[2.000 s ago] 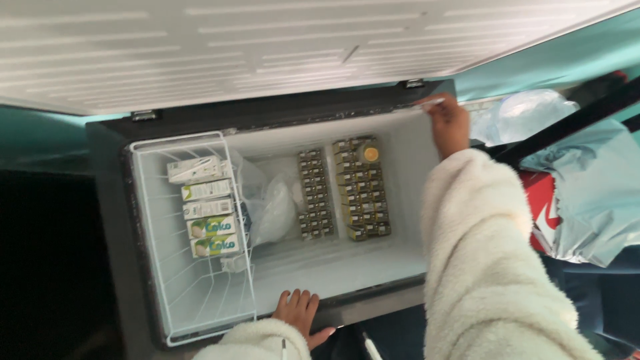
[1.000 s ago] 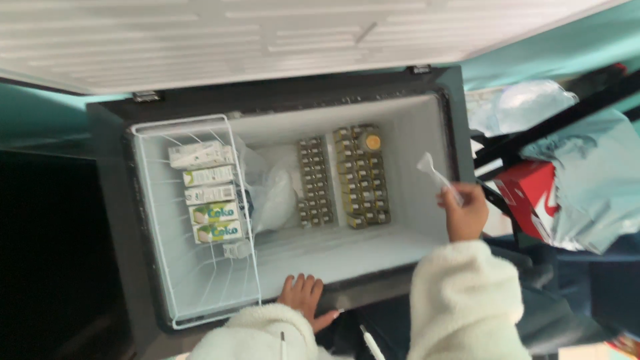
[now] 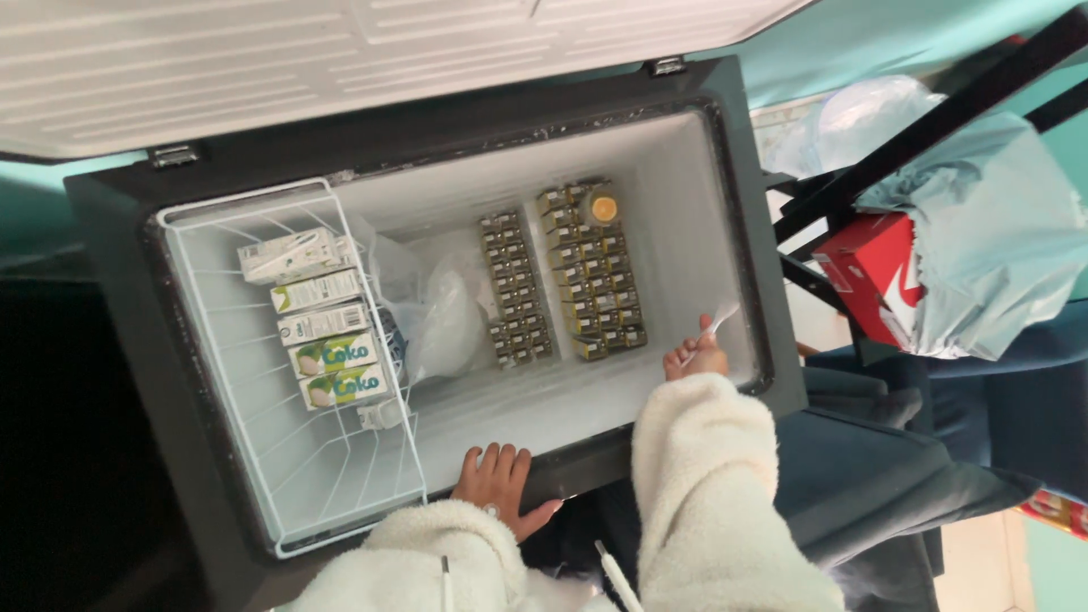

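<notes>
A chest freezer point(image 3: 769, 357) stands with its lid point(image 3: 340, 59) up. My right hand point(image 3: 699, 353) is inside, near the right wall, closed around a small white plastic utensil point(image 3: 722, 316) whose wide end points up and right. My left hand point(image 3: 501, 489) rests with spread fingers on the front rim and holds nothing. Small cartons or packs stand in two blocks, a narrow one point(image 3: 514, 285) and a wider one point(image 3: 595, 280); a round item with an orange top point(image 3: 603, 209) lies on the wider block. Left of them is a white plastic bag point(image 3: 446, 323).
A white wire basket point(image 3: 416, 450) hangs at the freezer's left end with several drink cartons point(image 3: 336, 353). Right of the freezer are a black metal frame point(image 3: 935, 110), a red box point(image 3: 875, 276) and a grey plastic bag point(image 3: 1003, 229).
My right hand has gone from the back right rim to the front right corner, and now reaches inside with the white utensil. My left hand has stayed on the front rim.
</notes>
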